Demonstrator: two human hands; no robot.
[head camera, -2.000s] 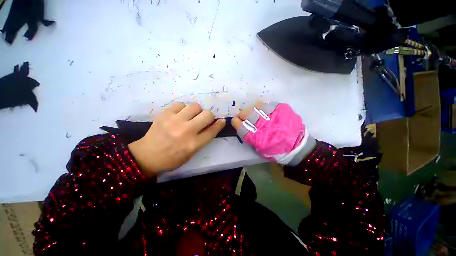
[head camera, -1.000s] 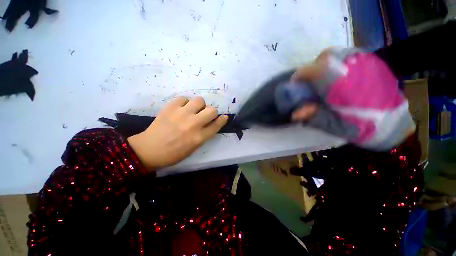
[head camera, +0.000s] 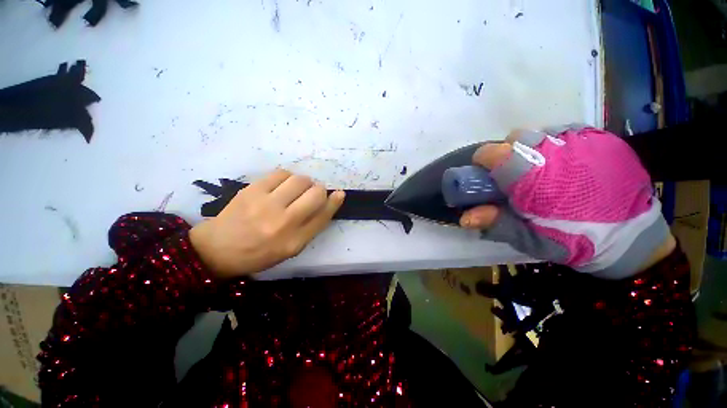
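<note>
A narrow black fabric strip lies along the near edge of the white table, with ragged ends at its left. My bare left hand lies flat on top of it and holds it down, fingertips pointing right. My right hand, in a pink, white and grey fingerless glove, grips the steam iron by its grey-blue block. The iron's dark pointed tip is at the right end of the strip, close to its frayed corner. The palm side of both hands is hidden.
Black cut pieces with ragged ends lie at the left, and more at the top left. The white table bears lint specks. Black strips and cardboard are below the table at the right. A blue crate stands beyond the right edge.
My right hand has left the strip, taken hold of the iron and brought it left and nearer, to the strip's right end. My left hand has stayed on the strip. The view has shifted slightly.
</note>
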